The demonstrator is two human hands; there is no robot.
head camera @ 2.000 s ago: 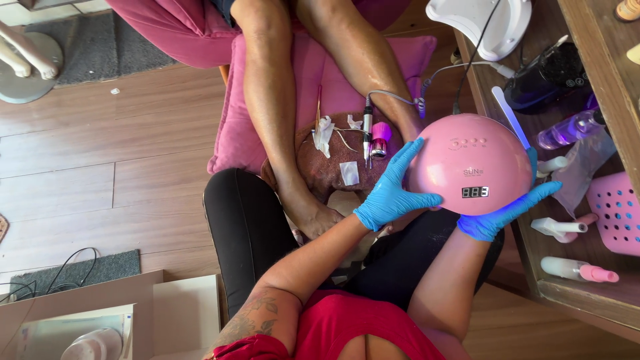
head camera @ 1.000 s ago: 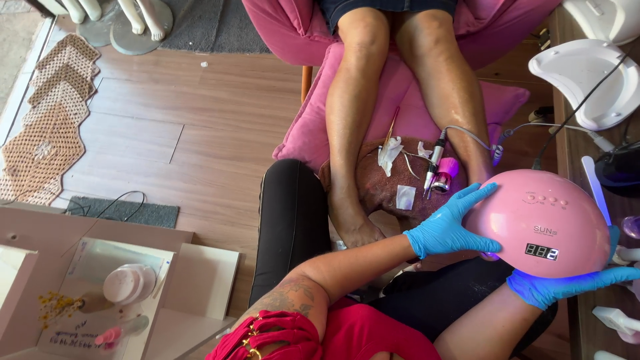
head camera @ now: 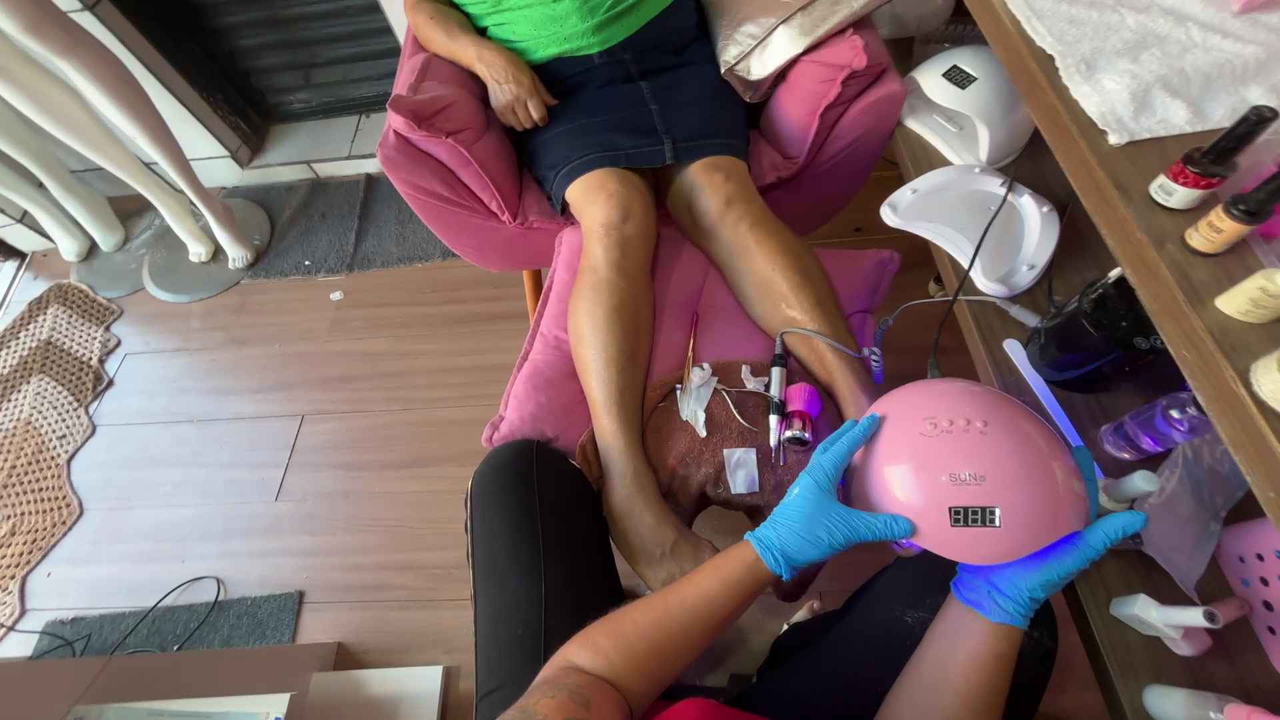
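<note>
My left hand (head camera: 825, 505), in a blue glove, grips the left side of a pink dome-shaped UV nail lamp (head camera: 970, 450). Under its lower right edge, my right hand (head camera: 1045, 565), also gloved, supports the lamp, lit by violet glow. The lamp covers the seated person's foot on that side. Their other foot (head camera: 660, 550) rests bare near my knee. On the brown towel (head camera: 670, 450) between the legs lie an electric nail drill handpiece (head camera: 776, 395), a brush with a pink top (head camera: 800, 415), crumpled white wipes (head camera: 697, 398) and a small white square (head camera: 741, 470).
A person in a denim skirt (head camera: 640, 110) sits in a pink armchair (head camera: 450, 180). At right, a wooden shelf unit (head camera: 1150, 230) holds nail polish bottles (head camera: 1200, 165), a white lamp (head camera: 970, 105), a white tray (head camera: 975, 225) and a pink basket (head camera: 1255, 570). Cables cross beside it. Mannequin legs (head camera: 130, 130) stand at upper left.
The view has shifted, now showing more of the seated person and armchair. Both gloved hands stay on the pink lamp. Its display showed lit digits earlier.
</note>
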